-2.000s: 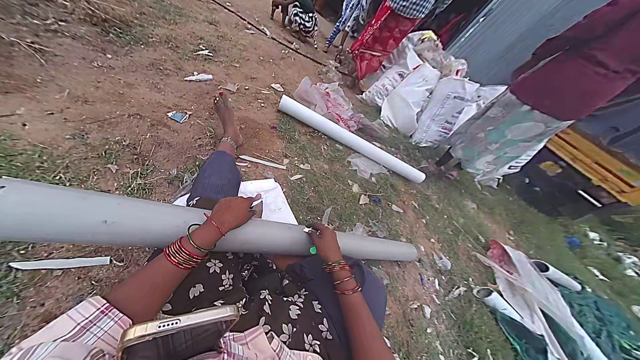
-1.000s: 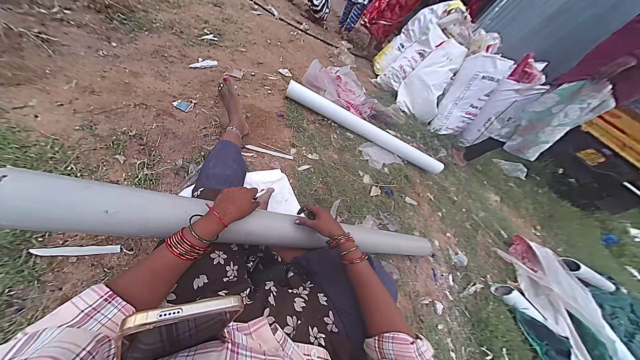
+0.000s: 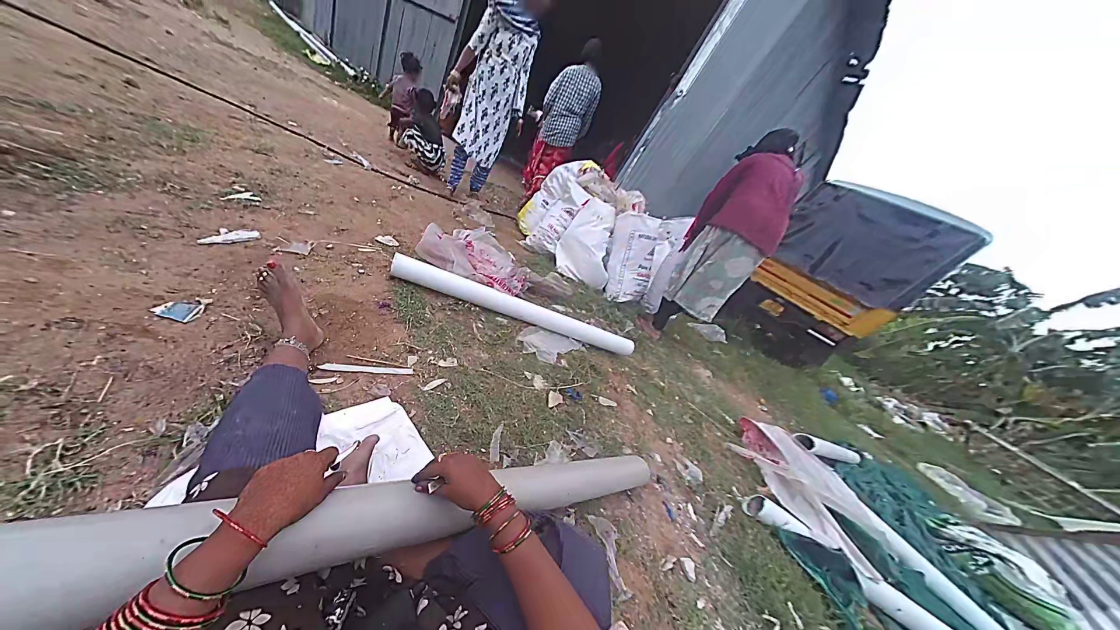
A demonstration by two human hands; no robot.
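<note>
A long grey plastic pipe point(image 3: 350, 529) lies across my lap, running from the left edge to right of centre. My left hand point(image 3: 284, 490) rests over the pipe's far side, with a small pale piece between thumb and finger; what it is, I cannot tell. Farther right along the pipe, my right hand point(image 3: 459, 481) has its fingers curled on the top around a small dark object, too small to name. A white sheet or sack point(image 3: 385, 424) lies on the ground beyond the pipe, under my foot.
A white pipe point(image 3: 512, 302) lies on the grass ahead. White sacks point(image 3: 586, 241) are piled near a metal shed point(image 3: 726, 114). A person in a maroon top point(image 3: 744, 210) stands beside them; others are at the doorway. More pipes point(image 3: 884, 595) lie on green netting point(image 3: 901, 507) at right.
The view has tilted up, showing more of the shed, people and a vehicle. Both hands stay at the pipe. The phone seen earlier at my chest is out of view.
</note>
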